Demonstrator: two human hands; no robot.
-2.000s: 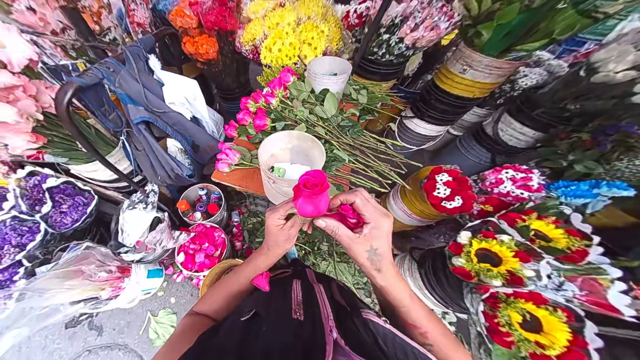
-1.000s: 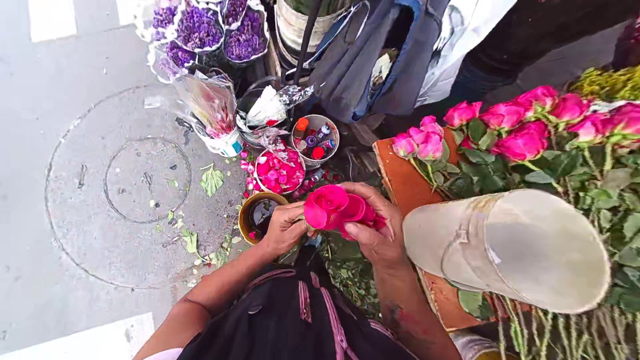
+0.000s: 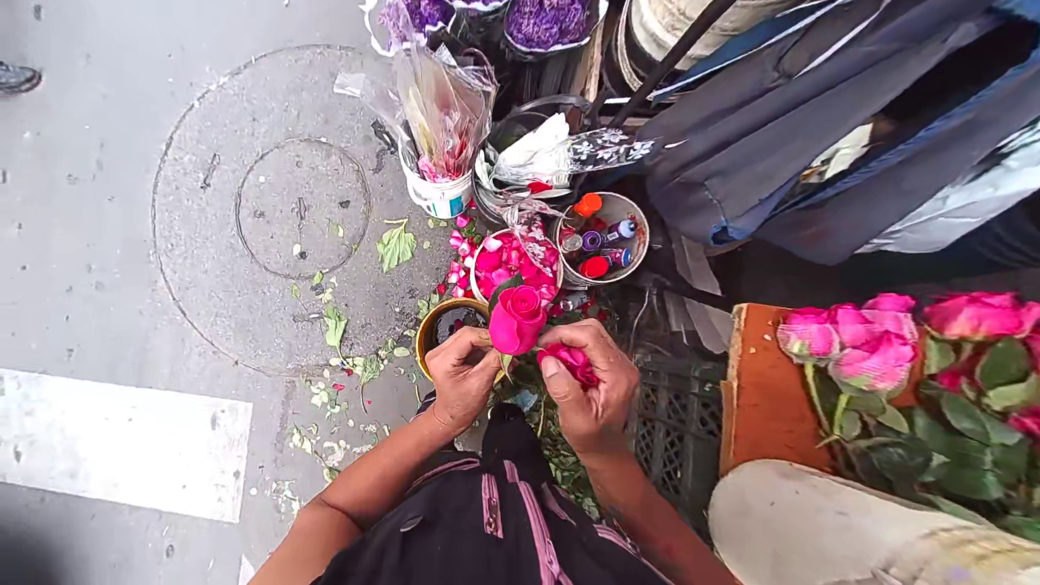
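Note:
Just below the bloom of a pink rose (image 3: 517, 318), my left hand (image 3: 465, 380) pinches the stem or base, partly hidden by the flower. Several loose pink petals (image 3: 574, 366) are bunched in the fingers of my right hand (image 3: 591, 383), beside the bloom's lower right. Beyond the rose stands a white bucket full of pink petals (image 3: 505, 258). A yellow-rimmed bucket with dark contents (image 3: 449, 321) is just past my left hand.
Spray cans stand in a round bucket (image 3: 603, 238). Wrapped flowers fill a white pail (image 3: 439, 195). Pink roses (image 3: 873, 341) lie on an orange board (image 3: 768, 390) at right, near a large pale bucket (image 3: 821, 520). A black plastic crate (image 3: 674, 431) is below; leaves litter the pavement (image 3: 325, 390).
The view has swung left, from the flower stall toward the pavement and petal bucket. Both hands stay together at the rose, and the petals remain in my right hand.

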